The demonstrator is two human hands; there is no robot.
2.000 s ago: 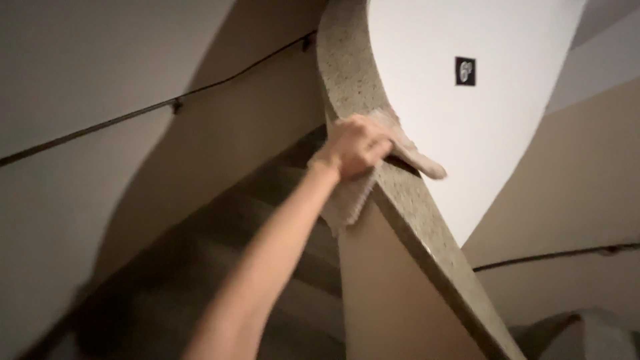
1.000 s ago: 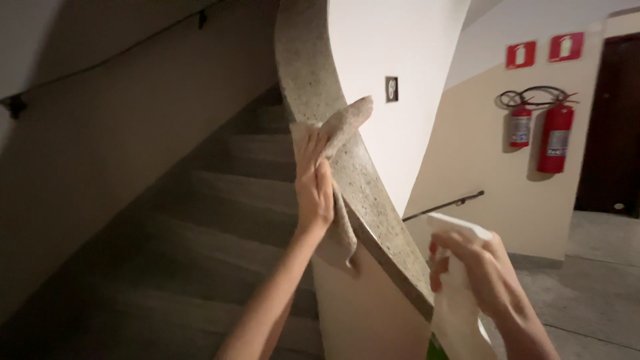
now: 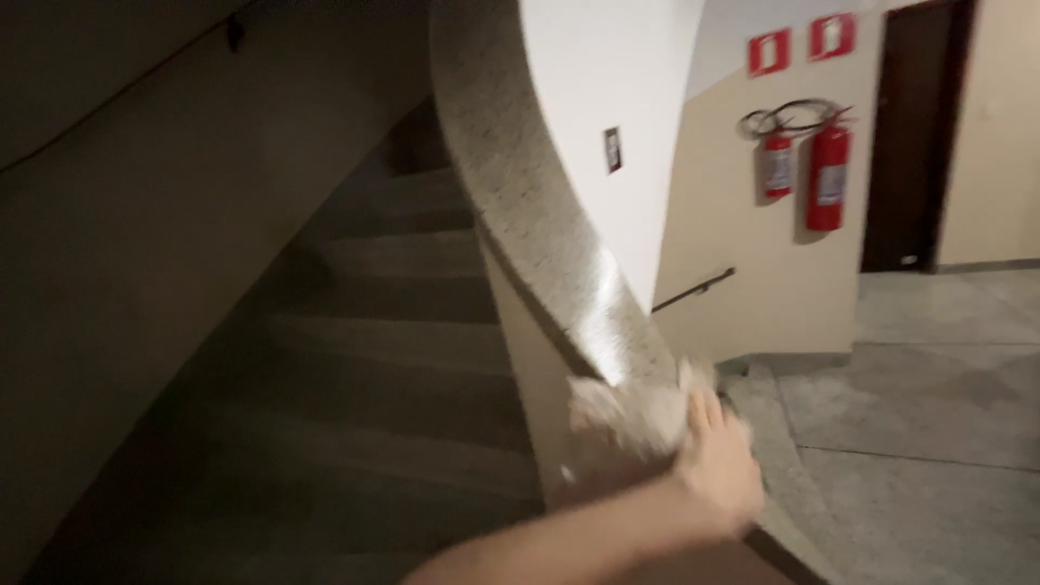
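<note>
My left hand (image 3: 719,463) presses a light cloth (image 3: 638,410) onto the speckled stone cap (image 3: 520,187) of the curved stair parapet, at the lower centre right. Hand and cloth are blurred. The cloth lies across the cap and hangs over its left edge. Just above it, a stretch of the stone shines as if wet. My right hand is out of the frame.
Dark stairs (image 3: 390,341) rise on the left, with a handrail (image 3: 130,85) on the wall. Beyond the parapet are a short handrail (image 3: 695,291), two red fire extinguishers (image 3: 829,175) under signs, a dark door (image 3: 914,138) and the landing floor (image 3: 959,390).
My left hand has moved down along the stone cap with the cloth. My right hand, which held a whitish bottle one second ago, has left the view.
</note>
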